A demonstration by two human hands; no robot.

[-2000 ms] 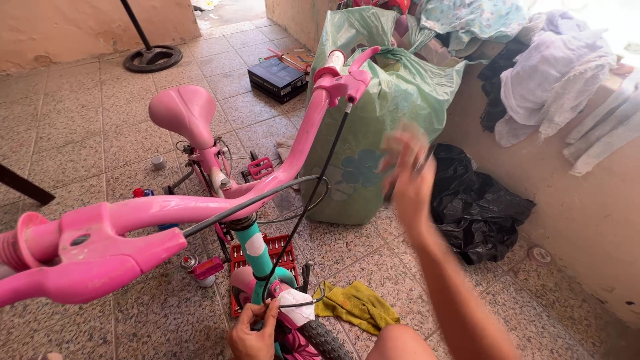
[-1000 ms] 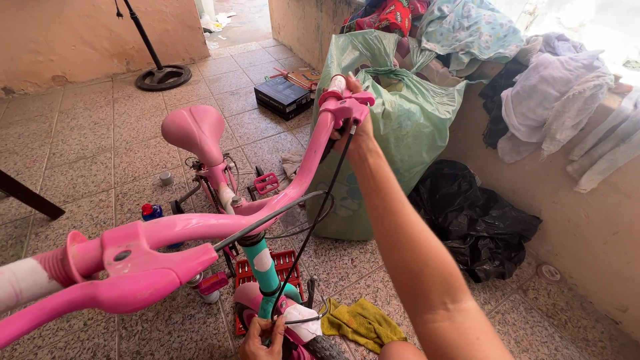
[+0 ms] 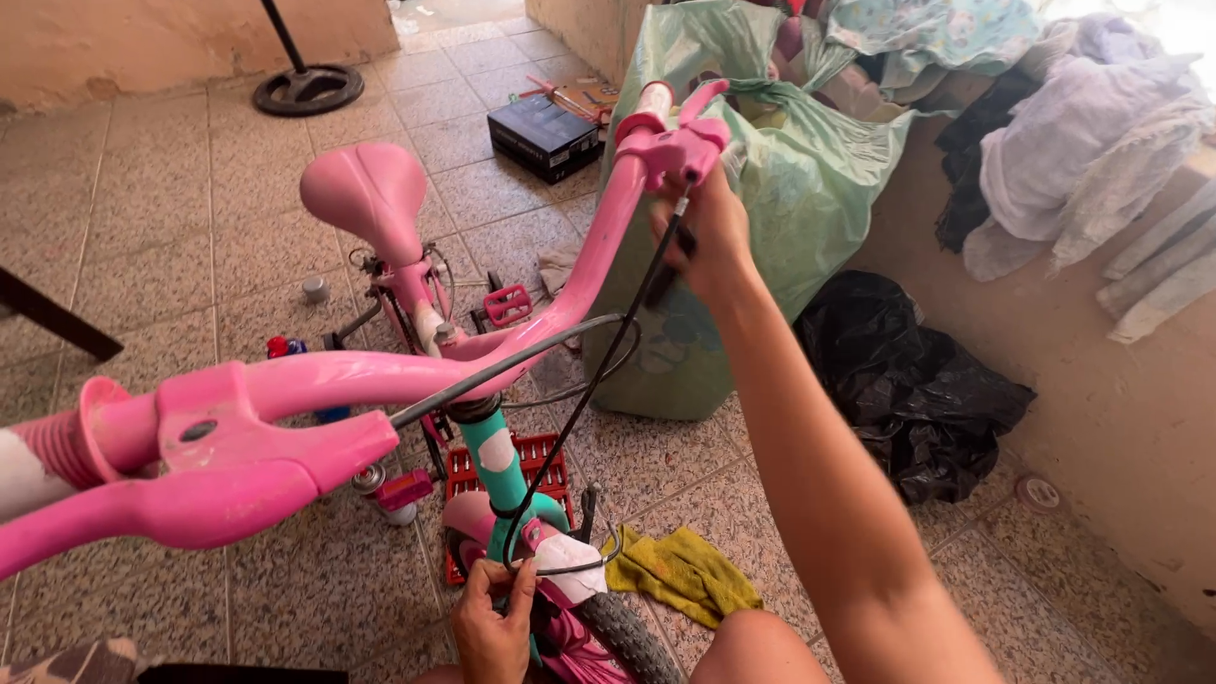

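A pink child's bicycle with a teal head tube (image 3: 492, 456) stands before me, its pink handlebar (image 3: 579, 285) crossing the view. My left hand (image 3: 496, 608) pinches the black brake cable (image 3: 581, 404) low down, beside the fork and above the front tire (image 3: 627, 636). That cable rises to the pink brake lever (image 3: 679, 147) at the handlebar's far end. My right hand (image 3: 708, 233) is just under this lever, partly blurred, with a dark tool-like object (image 3: 670, 271) in it. The second brake lever (image 3: 256, 465) is at the near left, with a grey cable running from it.
A red plastic crate (image 3: 556, 465) and a yellow-green cloth (image 3: 684, 575) lie by the front wheel. Beyond are a green plastic bag (image 3: 788, 209), a black plastic bag (image 3: 902, 389), a black box (image 3: 543, 133) and a round metal stand base (image 3: 308, 90). A spray can (image 3: 380, 489) stands left.
My right hand, raised and blurred in front of the green bag two seconds ago, has moved to the far brake lever. My left hand stays low at the cable.
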